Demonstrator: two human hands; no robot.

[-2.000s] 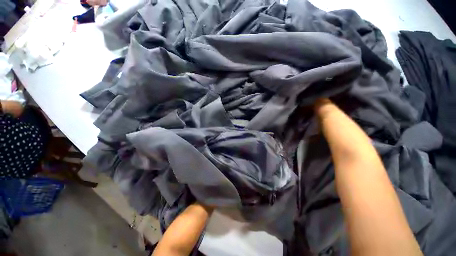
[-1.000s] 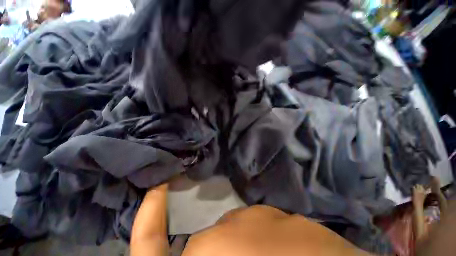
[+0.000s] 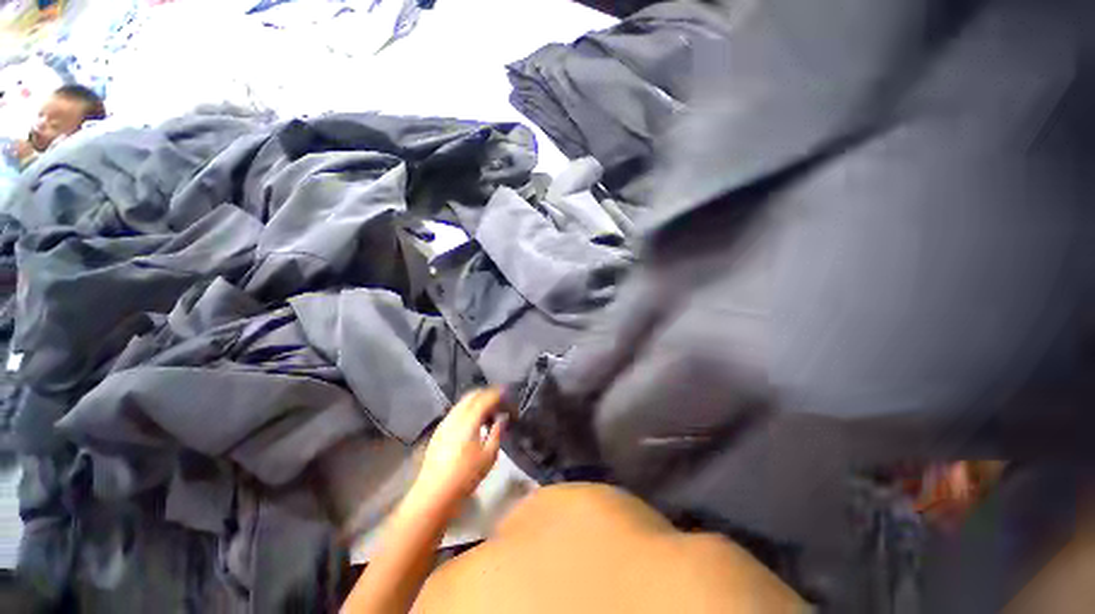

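Note:
A large dark grey jacket (image 3: 889, 276) is raised close to the camera and fills the right side, blurred. Its lower folds reach the middle, beside my left hand (image 3: 478, 438). That hand has curled fingers at the edge of dark cloth; whether it grips the cloth is unclear. A broad, blurred area of bare skin, apparently my arm, crosses the bottom centre. My right hand cannot be made out. A crumpled heap of grey jackets (image 3: 228, 264) lies at the left, with a light-edged grey piece (image 3: 546, 246) beside it.
A flatter dark grey pile (image 3: 612, 84) lies at the far side of the white table (image 3: 360, 66). A person's head (image 3: 66, 114) shows at the upper left. Light blue and white items (image 3: 120, 36) lie at the far left. A blurred orange-red patch shows at the lower right.
The view has swung, and the raised grey cloth now fills the right side instead of the top centre. My left hand has come out from under the cloth, its fingers now visible.

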